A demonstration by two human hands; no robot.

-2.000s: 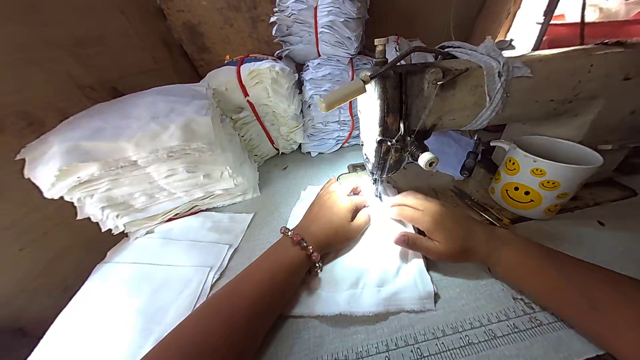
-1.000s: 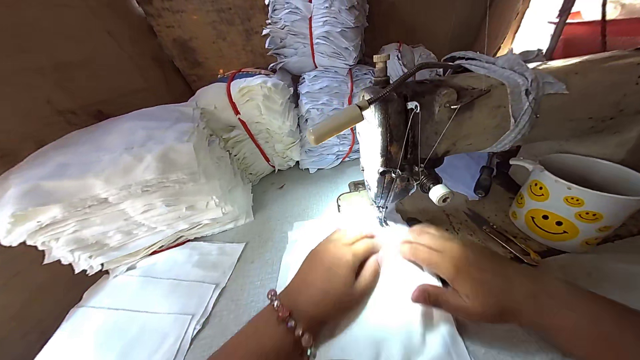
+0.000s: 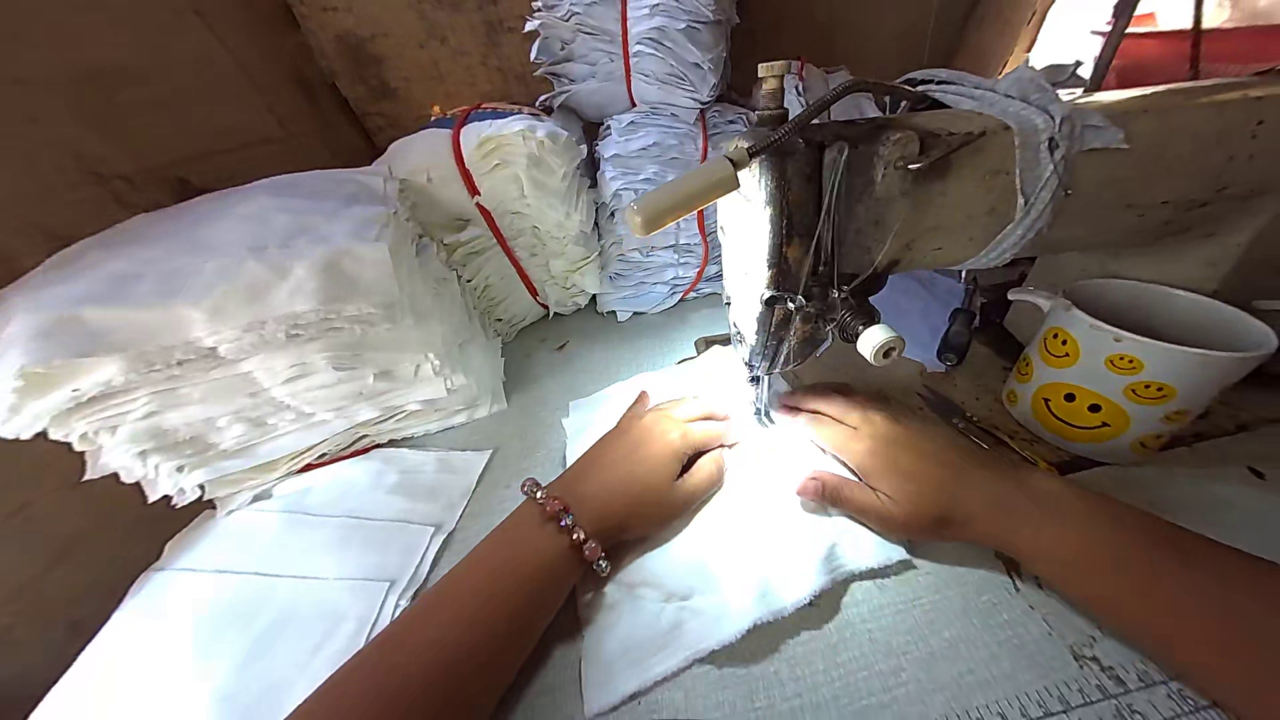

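A piece of white cloth [image 3: 700, 620] lies under the needle and presser foot of a sewing machine [image 3: 790, 240], brightly lit by a small lamp [image 3: 685, 198]. My left hand [image 3: 650, 465], with a bead bracelet [image 3: 565, 520] at the wrist, rests on the cloth to the left of the presser foot, fingers bent. Flat on the cloth's right side, close by the needle, is my right hand [image 3: 880, 455], its thumb apart from the fingers. Neither hand is seen to pinch the cloth. Glare hides the stitching spot.
A tall stack of white cloth [image 3: 240, 320] stands left, over flat cloth pieces [image 3: 290, 570]. Behind are bundles [image 3: 520, 210] tied with red strips. A smiley-face mug [image 3: 1120, 370], thread snips [image 3: 985, 430] and a screwdriver [image 3: 958, 335] are at right. A printed ruler scale [image 3: 1100, 700] runs along the front.
The cloth under my hands has turned, its lower edge now slanting up to the right. My left hand has shifted a little on it. The view has moved slightly.
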